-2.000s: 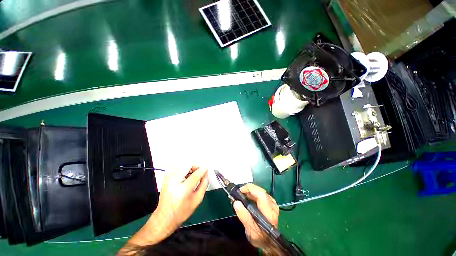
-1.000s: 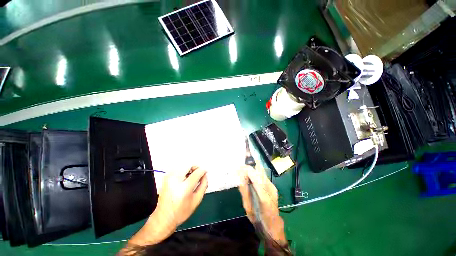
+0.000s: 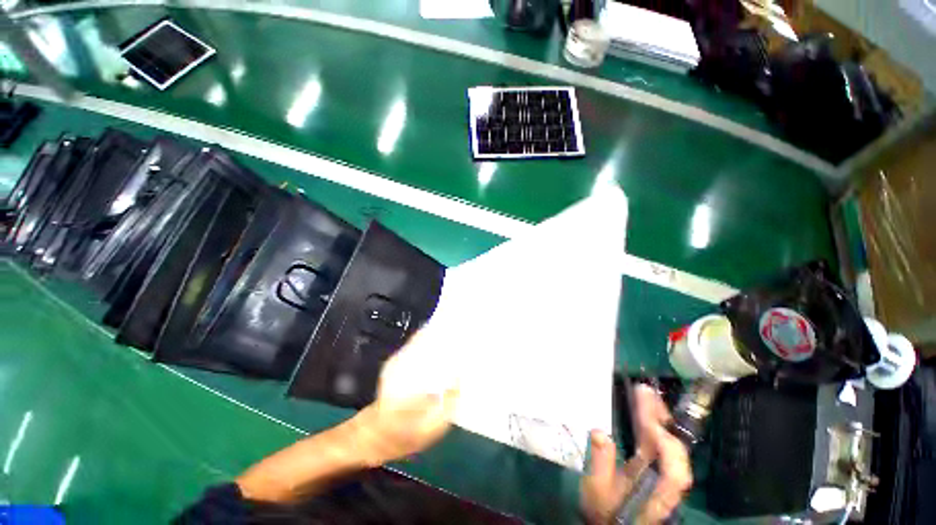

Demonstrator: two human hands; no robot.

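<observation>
The white back of a solar panel (image 3: 544,308) is raised and tilted in front of me, its far corner pointing up. My left hand (image 3: 419,405) grips its lower left edge. My right hand (image 3: 641,461) holds the soldering iron (image 3: 641,494), blurred, by its dark handle. My right thumb is at the panel's lower right corner; whether it touches is unclear. A black rear housing (image 3: 359,328) stands just left of the panel, at the end of the row, with a small black cable loop at its middle.
More rear housings (image 3: 174,226) lean in a row at left. Face-up solar panels lie beyond the pale rail, one at centre (image 3: 525,123) and one far left (image 3: 167,53). At right are the fan (image 3: 795,328), cream container (image 3: 710,349), black feeder box (image 3: 759,441) and white reel (image 3: 891,361).
The view has swung left and up. The white panel was flat and is now raised and tilted. My left hand has closed on its edge. The right hand still holds the iron.
</observation>
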